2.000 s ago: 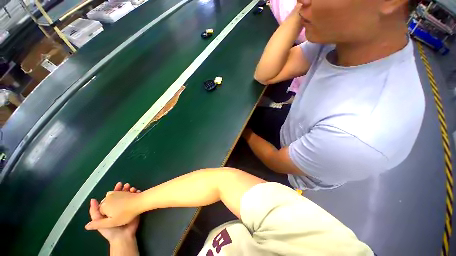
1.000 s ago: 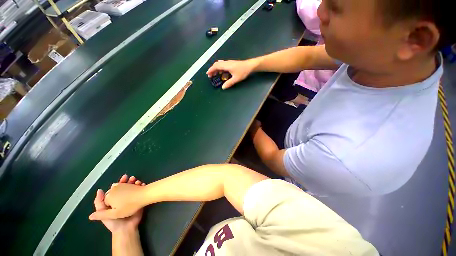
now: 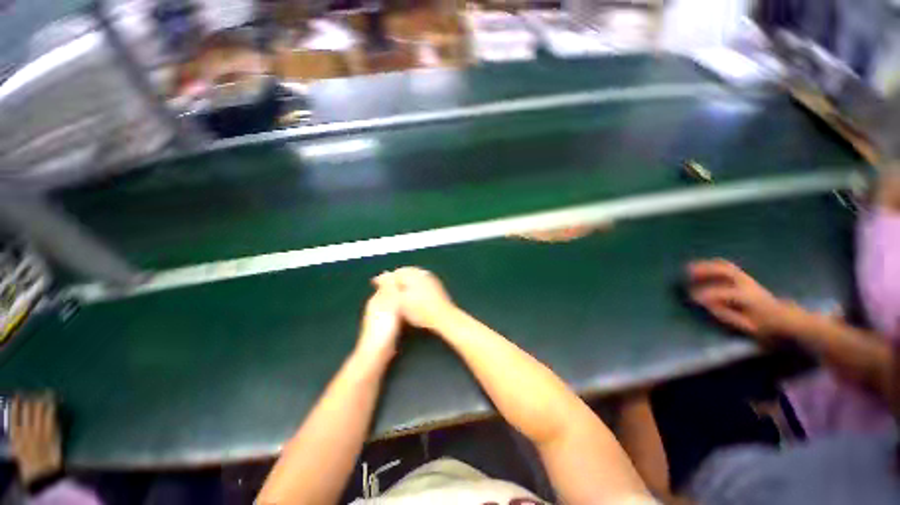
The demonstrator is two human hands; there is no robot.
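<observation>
My left hand [image 3: 380,314] and my right hand [image 3: 421,296] are clasped together over the near part of the dark green bench [image 3: 553,316], in the middle of the head view. Their fingers are folded against each other, and I see no object in them. The insides of the palms are hidden. A small dark unit with a pale part [image 3: 697,172] lies on the bench beyond the pale strip, at the right, far from my hands. It is blurred.
A pale strip [image 3: 395,246] crosses the bench, with a torn brown patch [image 3: 562,234]. Another person's hand [image 3: 732,298] rests at the right with something dark beside it. Another hand [image 3: 36,430] is at the lower left. A grey post [image 3: 74,237] stands left. Cartons [image 3: 311,63] are behind.
The view has swung left, so my clasped hands now sit in the middle and the bench runs across. The neighbour's hand is now nearer the bench's front edge. My hands stay clasped.
</observation>
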